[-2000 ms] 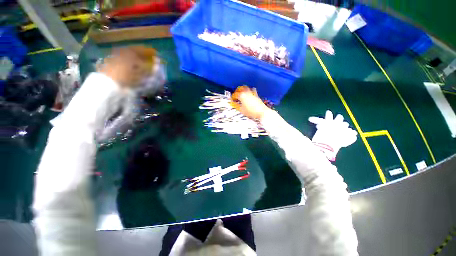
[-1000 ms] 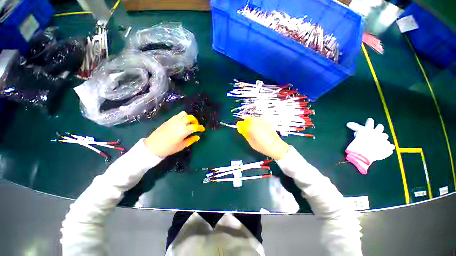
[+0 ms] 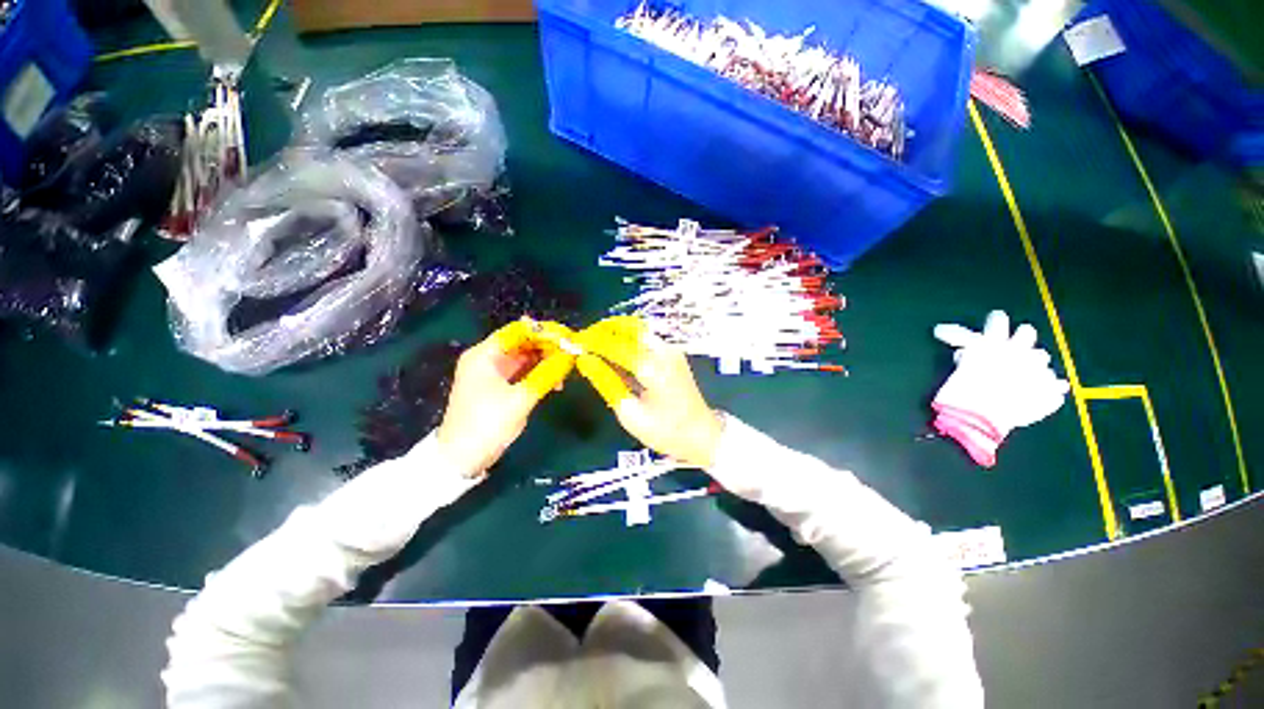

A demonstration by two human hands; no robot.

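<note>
My left hand [image 3: 502, 381] and my right hand [image 3: 641, 374] meet at the centre of the bench, yellow cots on their fingertips. Between them they pinch a small white-sleeved lead [image 3: 562, 339], mostly hidden by the fingers. Whether a black part is on its end cannot be told. The main lead pile [image 3: 728, 298], with red ends to the right, lies just beyond my right hand. Two dark heaps of small black parts [image 3: 409, 402] lie beside and beyond my left hand. A few leads [image 3: 631, 482] lie near the bench edge below my right hand.
A blue bin [image 3: 749, 153] full of leads stands behind the pile. Crumpled clear bags [image 3: 298, 263] and dark bags [image 3: 83, 222] are at left. Crossed leads [image 3: 208, 424] lie at far left, upright leads [image 3: 212, 153] by the post. A white glove [image 3: 1001, 381] lies at right.
A second ago my hands were apart, the left at the black heap and the right holding a lead by the pile. Now they have come together around a lead.
</note>
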